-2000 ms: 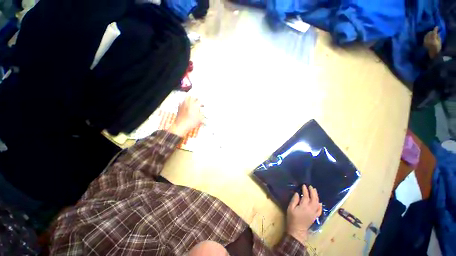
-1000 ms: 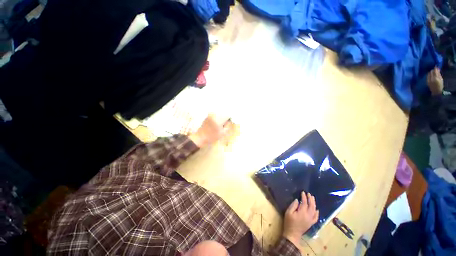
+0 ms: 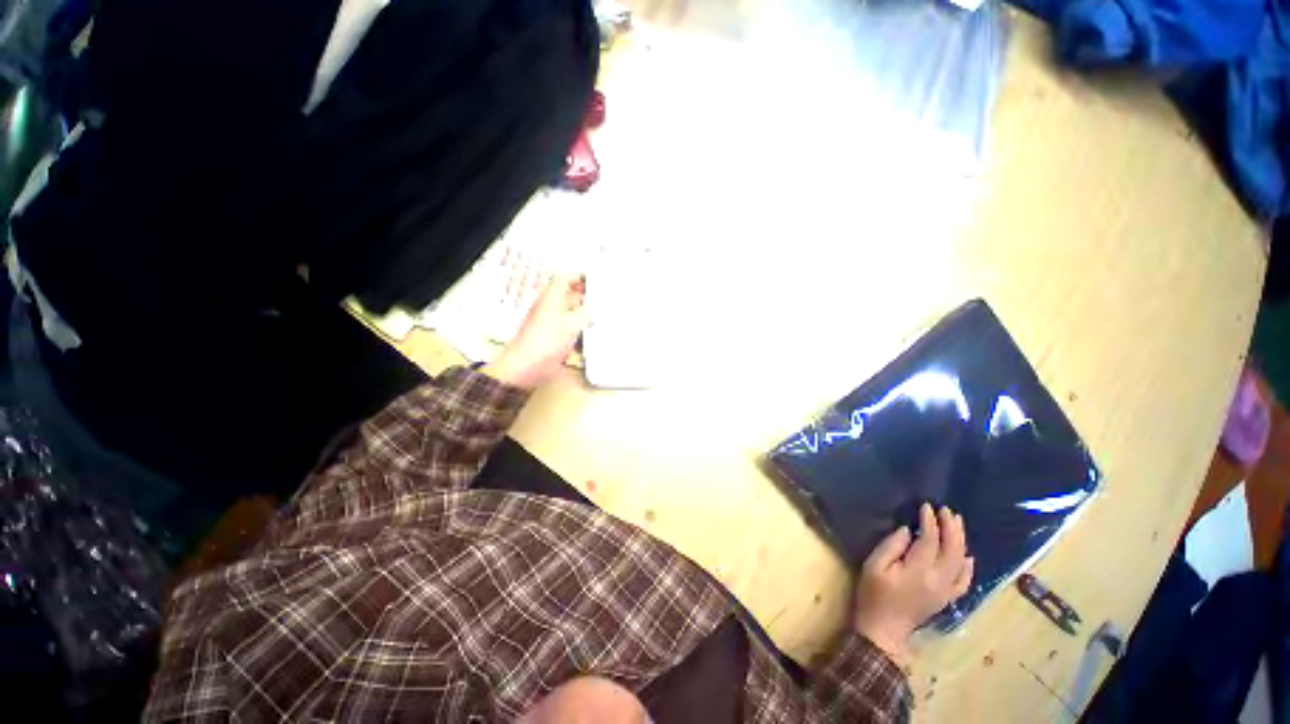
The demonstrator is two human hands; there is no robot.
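Note:
A dark folded garment in a clear, shiny bag point(image 3: 941, 453) lies flat on the pale table. My right hand point(image 3: 920, 573) rests on its near edge, fingers slightly spread, not gripping it. My left hand point(image 3: 545, 333) is at the table's left side, beside sheets with rows of orange-red marks point(image 3: 516, 272). Its fingertips touch or nearly touch the left edge of a white sheet point(image 3: 616, 361). Strong glare washes out most of that sheet, and I cannot tell whether the fingers hold it.
A large black garment pile point(image 3: 425, 156) stands at the left, with a red item point(image 3: 582, 159) beside it. Hazy clear film point(image 3: 941, 71) lies at the far side. Small dark snips point(image 3: 1050, 603) lie right of the bag. Blue cloth point(image 3: 1181, 43) is at the far right, a pink item point(image 3: 1248, 417) beyond the right edge.
My left hand moved right off the marked sheets, then back left to their edge. A white sheet edge now shows beside it. My right hand stays on the bag. The view has shifted.

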